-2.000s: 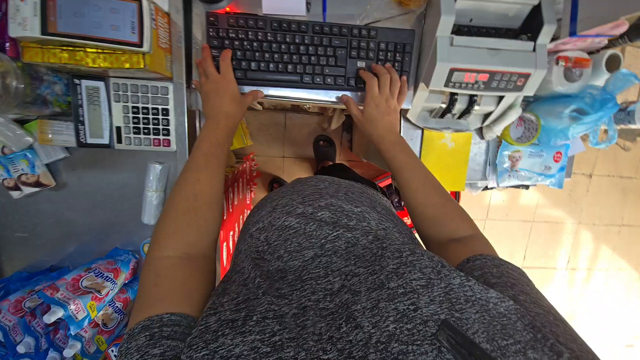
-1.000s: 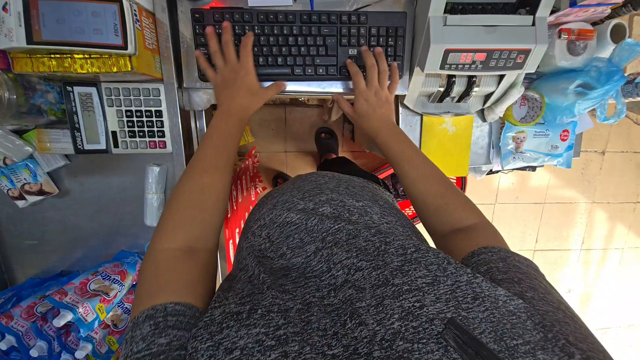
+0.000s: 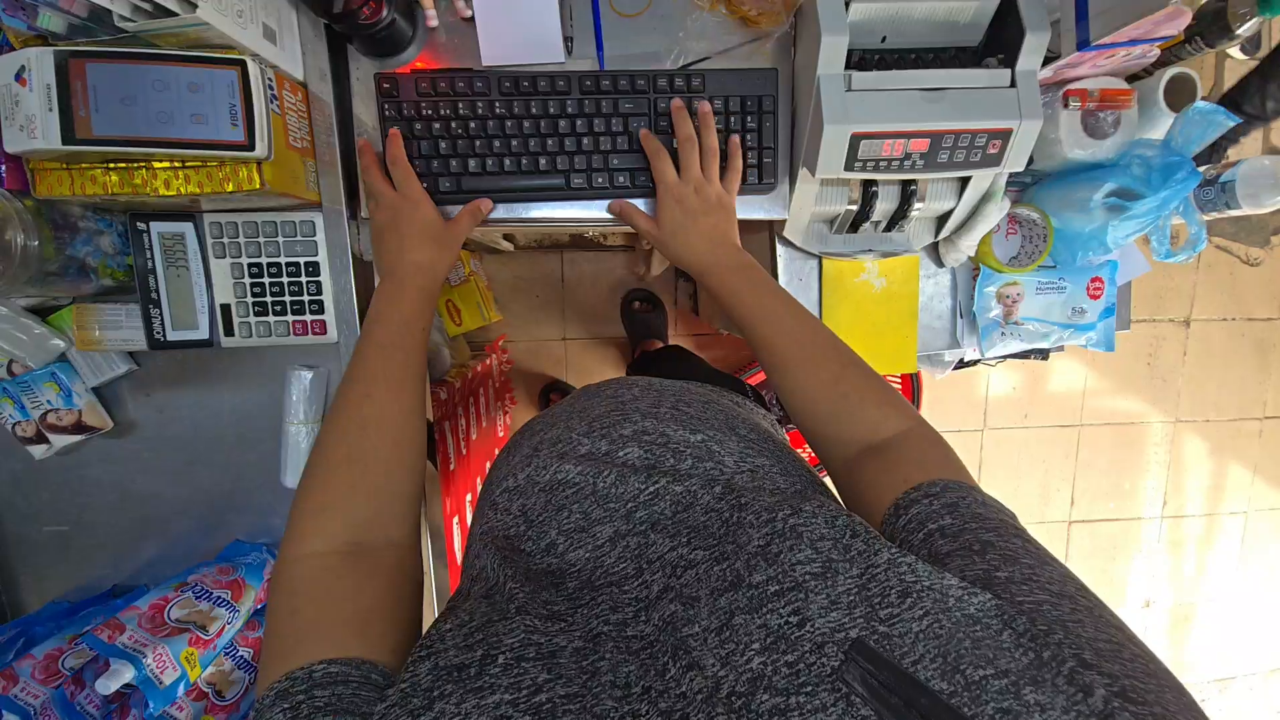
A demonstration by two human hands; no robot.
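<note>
A black computer keyboard [image 3: 540,130] lies on the metal counter at the top centre. My left hand [image 3: 415,225] rests at its left end, fingers apart near the left edge and thumb by the lower edge; it holds nothing. My right hand [image 3: 690,195] is over the right part of the keyboard, with spread fingers on or just above the keys and the thumb near the front edge. A grey banknote counter [image 3: 915,120] with a lit red display stands to the right of the keyboard. On the left lies a desktop calculator [image 3: 265,280] showing digits.
A payment terminal [image 3: 160,105] sits on yellow boxes at the upper left. Suavitel softener pouches [image 3: 190,620] lie lower left, near a clear plastic roll [image 3: 303,425]. At right are a yellow pad [image 3: 870,315], a wet-wipes pack [image 3: 1045,308] and a blue plastic bag [image 3: 1115,190].
My left hand has moved left from over the keys to the keyboard's left end, where it also was two seconds ago. My right hand has stayed over the right part. The view has shifted slightly.
</note>
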